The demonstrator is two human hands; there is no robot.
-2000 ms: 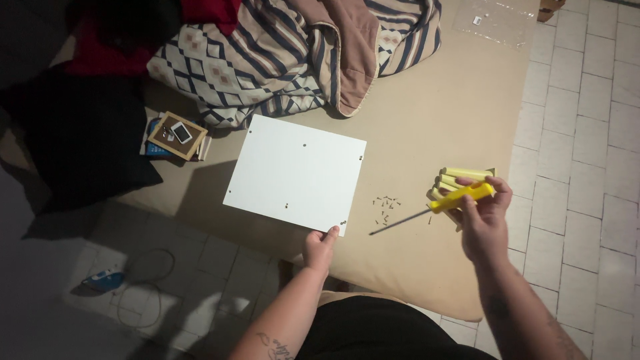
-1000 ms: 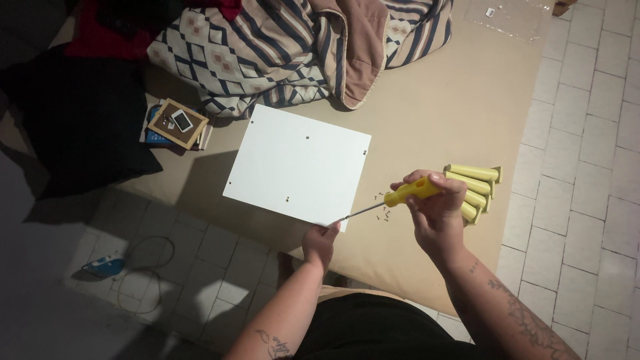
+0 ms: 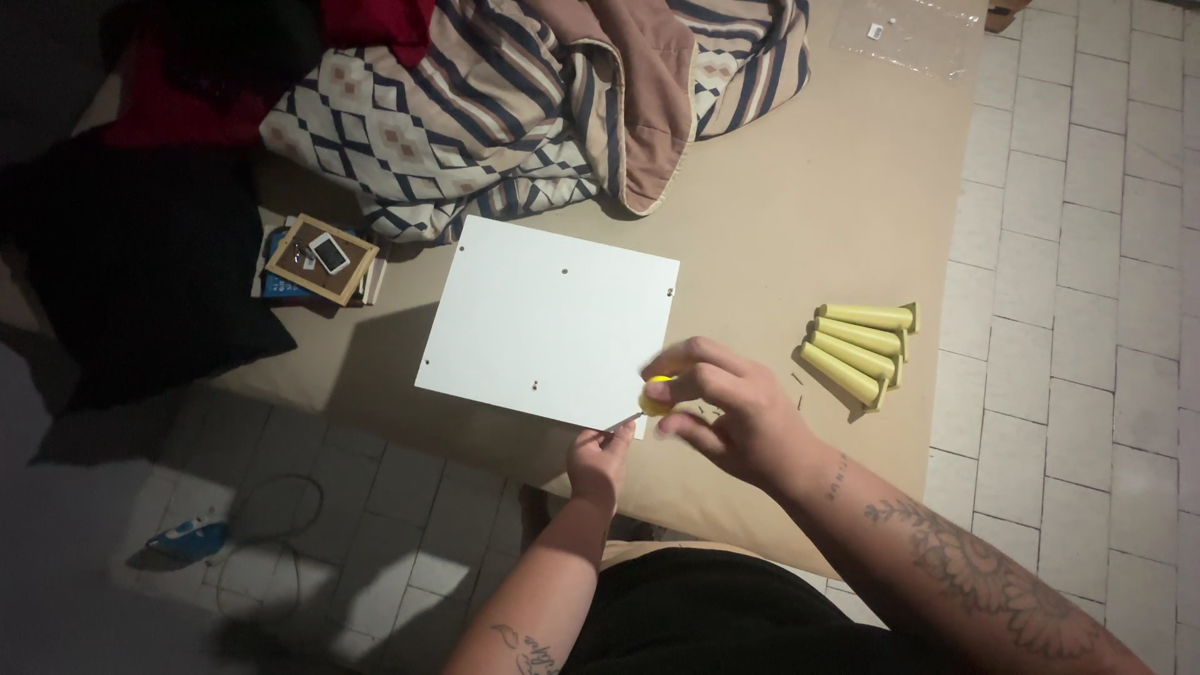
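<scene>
A white panel (image 3: pixel 553 323) with small holes lies on the beige bed surface. My left hand (image 3: pixel 598 459) is at its near right corner, fingers at the edge by the screwdriver's metal shaft. My right hand (image 3: pixel 722 403), partly blurred, has its fingers around the yellow handle of a screwdriver (image 3: pixel 659 396), whose shaft points down-left to that corner. Whether the tip sits on a screw cannot be seen. Small screws (image 3: pixel 710 411) lie beside and partly under my right hand. Several yellow tapered furniture legs (image 3: pixel 858 342) lie side by side to the right.
A patterned blanket (image 3: pixel 450 112) is bunched at the back. A black pillow (image 3: pixel 141 272) lies left, near a wooden frame (image 3: pixel 322 258) with a small white device on it. A clear plastic bag (image 3: pixel 909 36) lies at the back right. A blue object (image 3: pixel 190 541) rests on the tiled floor.
My right hand has moved left with the screwdriver from beside the yellow legs to the panel's near right corner. My left hand has stayed at that corner.
</scene>
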